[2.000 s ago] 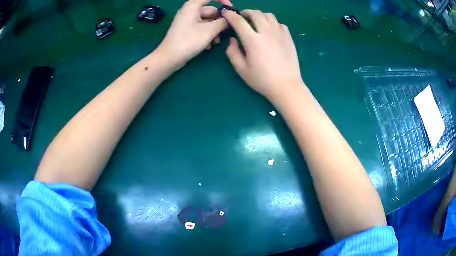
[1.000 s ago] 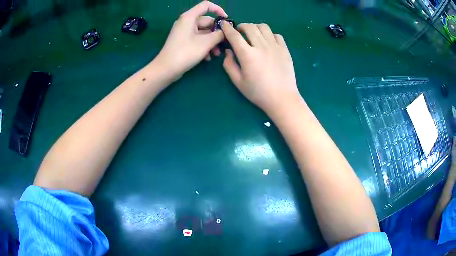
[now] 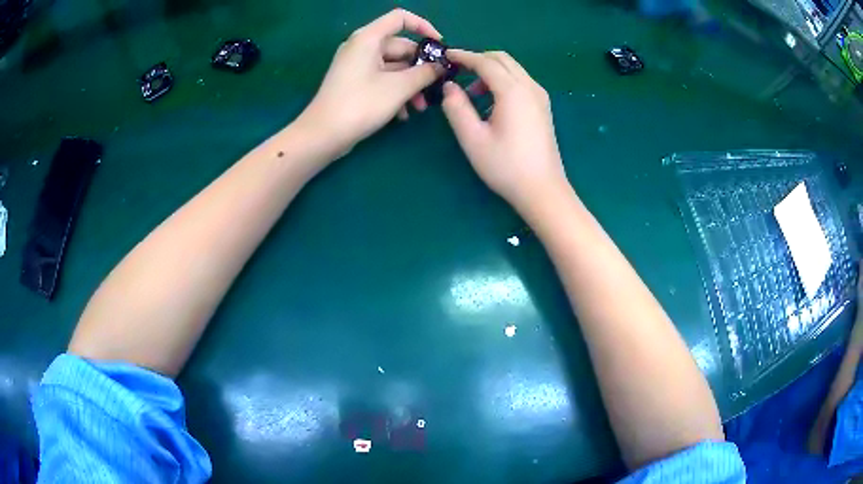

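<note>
A small black glossy unit (image 3: 432, 53) with pale marks on its face is held between both hands at the top middle, above the green bench. My left hand (image 3: 378, 71) grips its left side with thumb and forefinger. My right hand (image 3: 501, 109) has its thumb and forefinger at the unit's right side. The unit's lower part is partly hidden by fingers. Two more black units lie at the upper left, one (image 3: 156, 82) lower and one (image 3: 236, 55) beside it. Another black unit (image 3: 625, 60) lies at the upper right.
A clear plastic tray (image 3: 733, 284) lies at the right with white paper (image 3: 803, 238) on it. A black slab like a smartphone (image 3: 61, 216) lies at the left. White scraps (image 3: 511, 331) and a red-and-white sticker (image 3: 362, 445) lie near me. A person's arm (image 3: 840, 378) shows at the right edge.
My right forefinger has moved off the unit's face to its right side, so more of the face shows. The bench things have shifted slightly down and left in the view.
</note>
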